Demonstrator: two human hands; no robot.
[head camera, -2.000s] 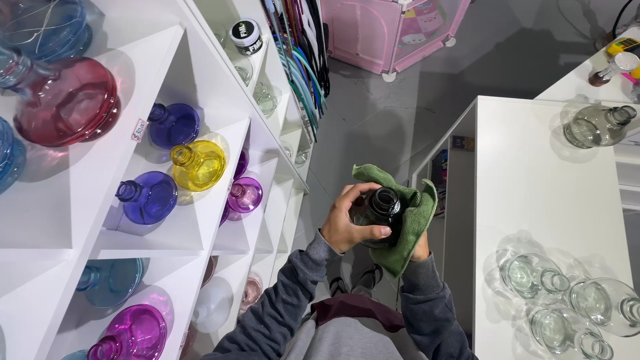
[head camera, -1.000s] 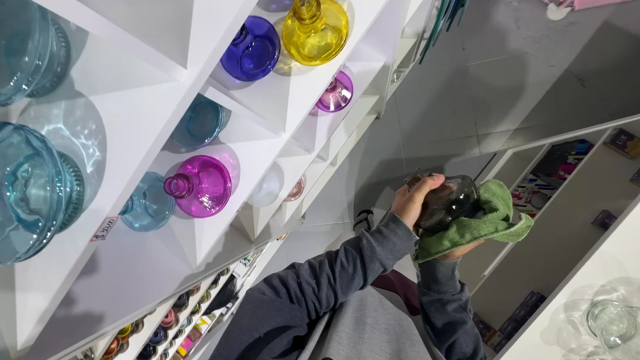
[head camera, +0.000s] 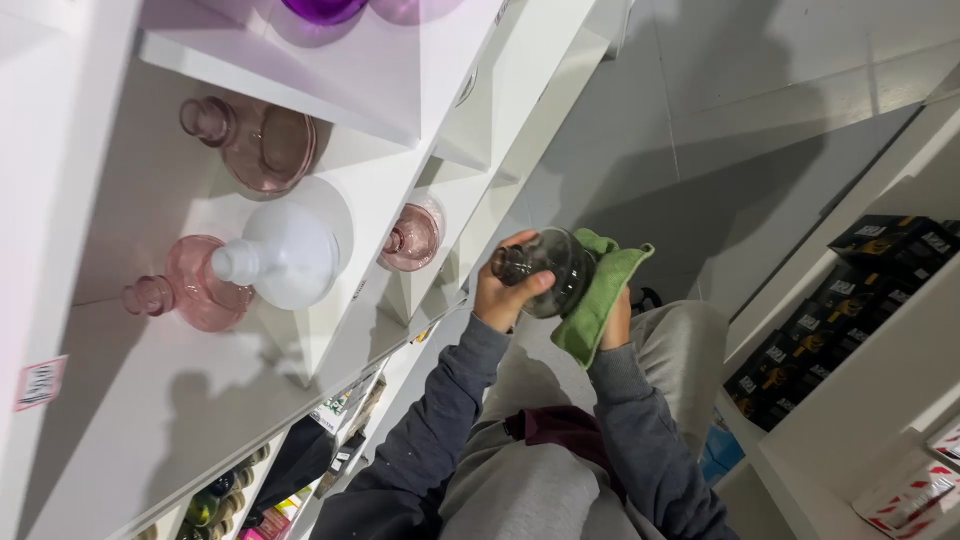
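Note:
A dark smoky glass hookah base (head camera: 556, 271) is tilted on its side in front of my body, its neck toward the left. My left hand (head camera: 511, 289) grips it around the neck and shoulder, the thumb lying on the glass. Against the bottom of the base lies a green cloth (head camera: 600, 300), held by my right hand (head camera: 616, 322), whose fingers are mostly hidden behind the cloth.
On the white shelf unit (head camera: 360, 330) at left stand a frosted white glass base (head camera: 292, 255) and several pink ones (head camera: 206, 283). Black boxes (head camera: 817, 330) fill a shelf at right. Grey tiled floor (head camera: 720, 150) lies between.
The view has swung down and toward the lower shelves. The base, upright two seconds ago, is now on its side in my left hand, with the cloth against its bottom.

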